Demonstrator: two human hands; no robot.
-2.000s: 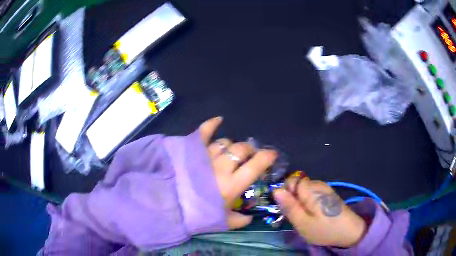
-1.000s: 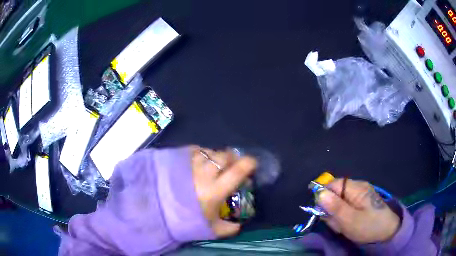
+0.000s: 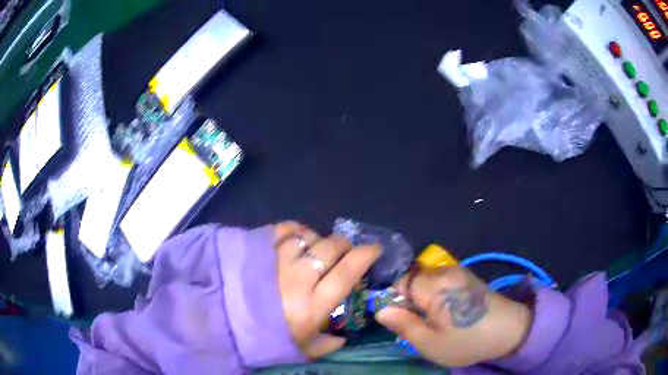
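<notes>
My left hand (image 3: 315,282), with rings and a purple sleeve, is closed around a power bank unit; only its green circuit board end (image 3: 356,309) shows, and the rest is hidden under the hand. A clear plastic bag (image 3: 384,253) sticks out past my left fingers. My right hand (image 3: 447,311) pinches a small silver and blue USB test plug (image 3: 387,299) at the board's edge; whether it is seated I cannot tell. A yellow piece (image 3: 437,258) shows above my right fingers. A blue test lead (image 3: 505,259) loops behind my right hand.
Several white-celled units lie at the left, one (image 3: 201,62) farther back and one (image 3: 170,201) nearer, partly on bubble wrap (image 3: 86,139). A crumpled clear bag (image 3: 520,113) with a white scrap (image 3: 463,70) lies at the right, beside the white tester (image 3: 611,80).
My right hand was at the board, moved away to the right with the plug, and is now back against it. My left hand still holds the unit.
</notes>
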